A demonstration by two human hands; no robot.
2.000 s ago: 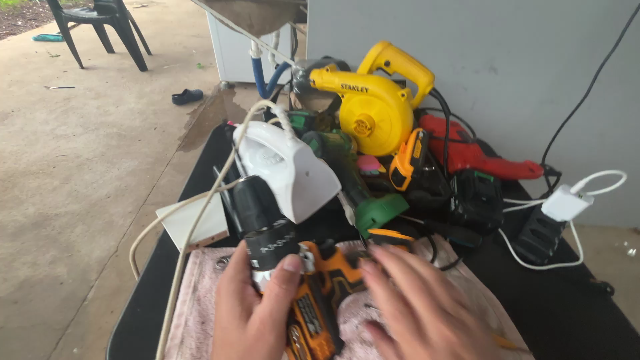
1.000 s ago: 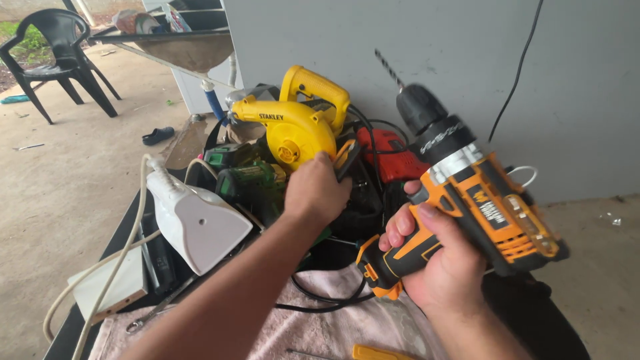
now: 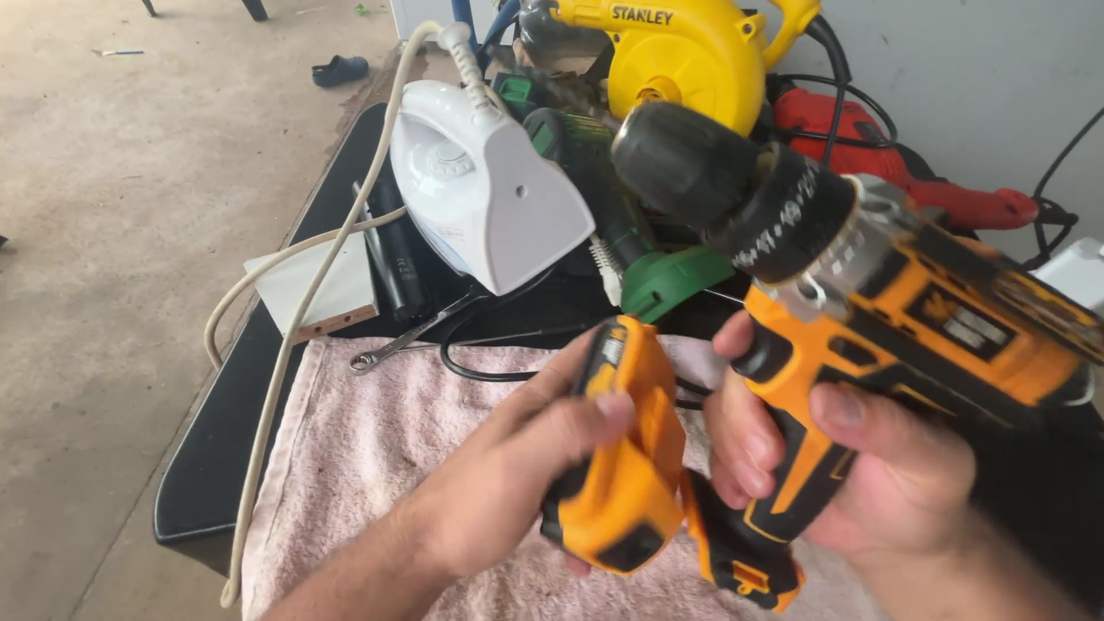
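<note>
My right hand [image 3: 862, 466] grips an orange and black cordless drill [image 3: 949, 319] by its handle, its black chuck [image 3: 690, 164] pointing up and left. In my left hand [image 3: 517, 457] is an orange and black battery pack [image 3: 638, 466], held upright close beside the base of the drill's handle. Whether the two touch is hard to tell. Beneath both hands a pink towel [image 3: 379, 440] is spread on the black table [image 3: 207, 466].
Beyond the towel lie a white clothes iron [image 3: 492, 190] with its cord, a combination wrench [image 3: 414, 332], a white board piece [image 3: 319, 289], a green power tool [image 3: 673, 280], a yellow Stanley blower [image 3: 690, 60] and a red power tool [image 3: 957, 194]. A grey wall stands behind.
My left hand has come back from the pile of tools with the battery pack. The drill has moved closer to the battery pack. The view has shifted downward.
</note>
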